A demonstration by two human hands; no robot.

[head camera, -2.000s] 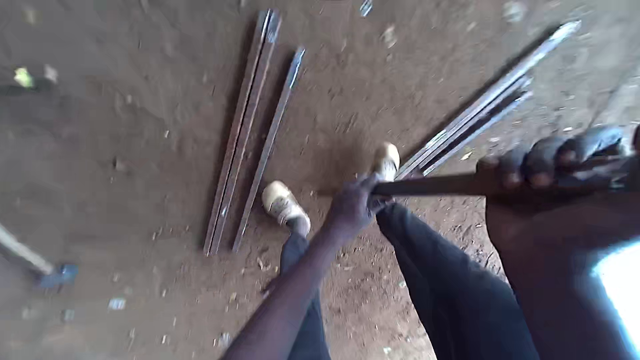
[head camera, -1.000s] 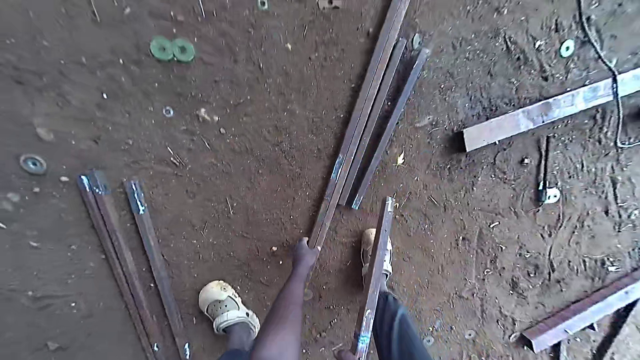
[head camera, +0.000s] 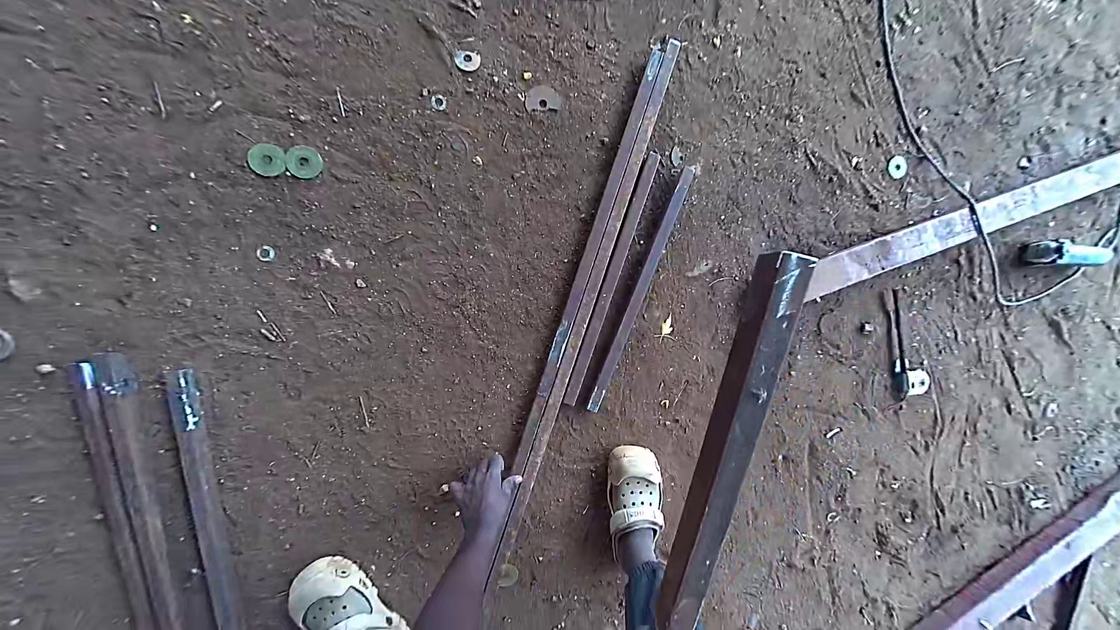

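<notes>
My left hand [head camera: 486, 497] reaches down to the lower part of two long steel bars [head camera: 604, 236] lying side by side on the dirt, its fingers spread and its thumb against the nearer bar edge. Two shorter steel bars, one [head camera: 617, 276] beside the long pair and another [head camera: 643, 289] a little to the right, lie roughly parallel. A thick square steel tube [head camera: 744, 420] rises at a slant from the bottom edge, right of my foot, its end near a pale metal bar. My right hand is out of view.
Several steel bars [head camera: 201, 499] lie at the lower left. A pale metal bar [head camera: 962, 220], a black cable [head camera: 914, 140], a clamp-like tool [head camera: 1063, 254] and a metal frame piece [head camera: 1032, 560] are on the right. Green discs [head camera: 304, 162] lie at the upper left. My clogs [head camera: 635, 490] stand below.
My left hand was on the long bars a second ago and its fingers are now spread. The tube at my right side reaches higher in view. Two seconds ago both hands were on a bar.
</notes>
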